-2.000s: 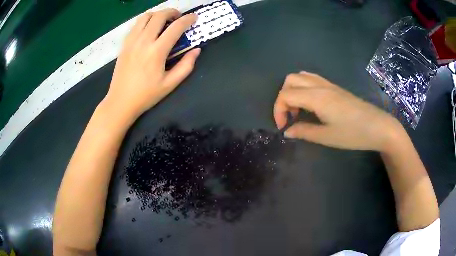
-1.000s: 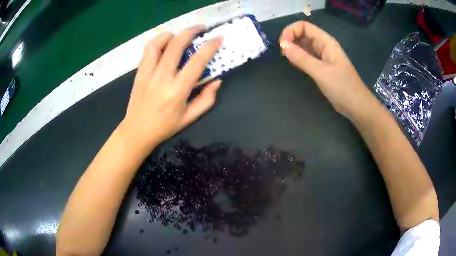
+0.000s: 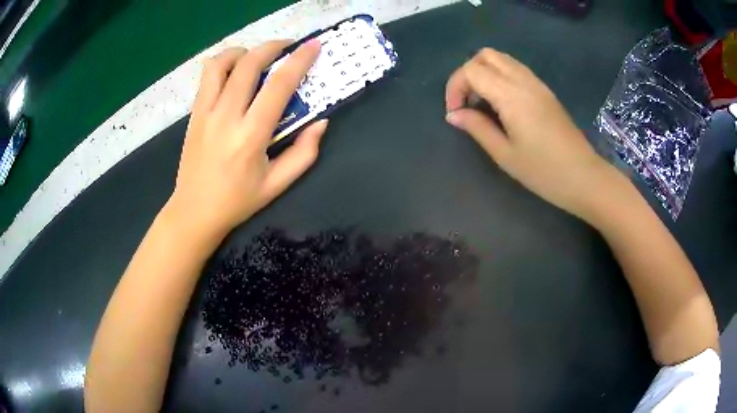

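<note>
The keypad circuit board (image 3: pixel 343 64), blue with a white dotted face, lies tilted at the upper left of centre on the worktop, by the white edge strip. My left hand (image 3: pixel 234 129) holds it at its left part, fingers over the face and thumb along the near edge. My right hand (image 3: pixel 517 121) is to the right of the board, apart from it, with thumb and index finger tips together. Whether a tiny part is in the pinch cannot be seen. A loose pile of tiny black parts (image 3: pixel 275 306) lies below both hands.
A crinkled clear plastic bag (image 3: pixel 659 121) lies at the right, with a red and yellow container (image 3: pixel 715 68) beside it. A dark object is cut off at the top edge. Another board (image 3: pixel 12 149) lies on the green belt (image 3: pixel 73 73) at the far left, beyond the white strip (image 3: pixel 121 129).
My right hand has risen from the pile to near the board's level, then moved slightly down from one second ago. My left hand still holds the board, which has shifted slightly in view.
</note>
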